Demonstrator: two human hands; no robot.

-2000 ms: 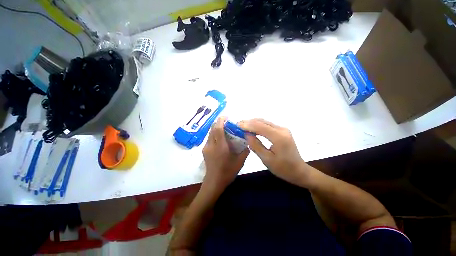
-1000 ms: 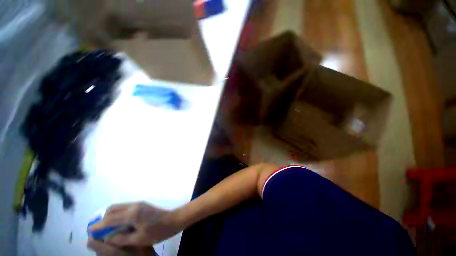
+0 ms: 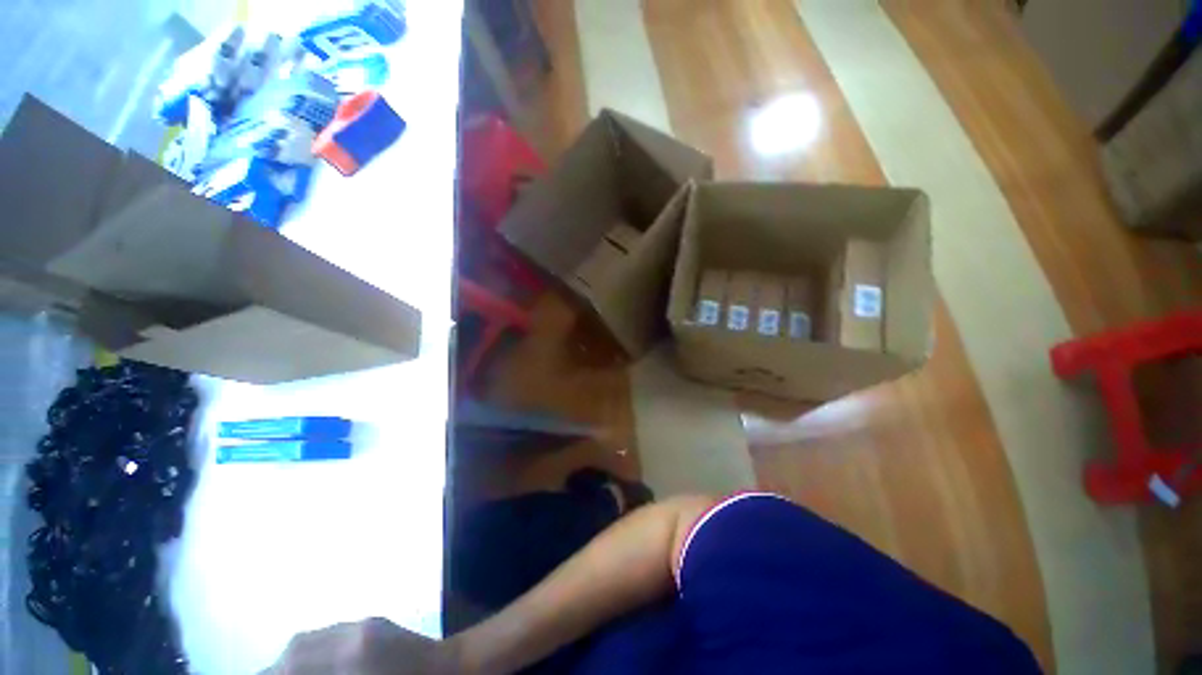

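Note:
My right hand [image 3: 363, 649] shows only in part, cut off by the lower edge over the white table [image 3: 316, 541]. Its fingers are hidden, so I cannot tell what it holds. My left hand is out of the picture. Two blue retail boxes [image 3: 284, 439] stand side by side on the table, between the right hand and the open brown inner carton [image 3: 277, 317]. The black cable pile [image 3: 112, 514] lies to their left.
Loose blue-and-white box blanks [image 3: 270, 139] and an orange-and-blue tape dispenser [image 3: 359, 132] lie beyond the carton. On the floor stand an open brown carton [image 3: 606, 224] and a master carton [image 3: 804, 363] holding white-labelled boxes. A red stool [image 3: 1120, 409] stands at right.
The view has swung right from the table to the floor cartons. The left hand has left the picture, and the right hand has slipped to the lower edge.

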